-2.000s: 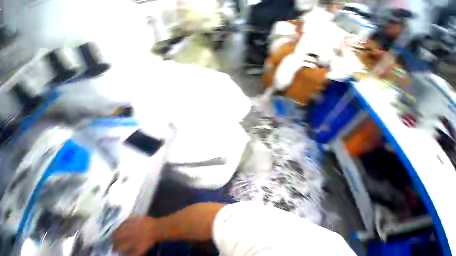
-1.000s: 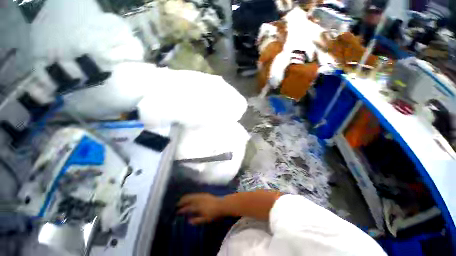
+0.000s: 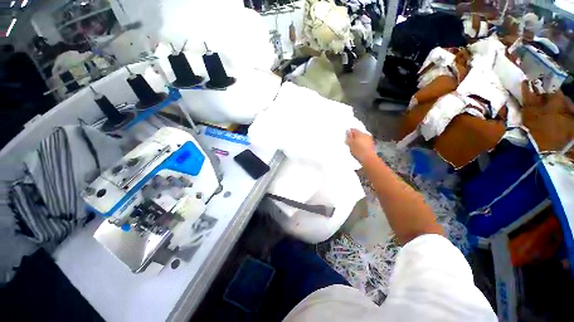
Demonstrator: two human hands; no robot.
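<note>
My right hand [image 3: 360, 147] is at the right edge of the pile of white panels [image 3: 302, 129], to the right of the table. Its fingers are closed on the edge of a white panel. The overlock machine [image 3: 157, 188], white with blue stripes, stands on the table at left. A black fabric panel [image 3: 44, 292] lies at the table's lower left. My left hand is not in view.
A smartphone [image 3: 252, 163] lies near the table's right edge. Black thread cones [image 3: 217, 69] stand behind the machine. Striped fabric [image 3: 53, 182] lies at left. A grey strip [image 3: 301, 204] lies on the white pile. Scraps [image 3: 359, 251] cover the floor. A blue bin [image 3: 506, 188] stands at right.
My right hand has moved from above my lap, forward and right, to the white pile and taken hold of a panel edge. The view has shifted, showing more of the machine and table.
</note>
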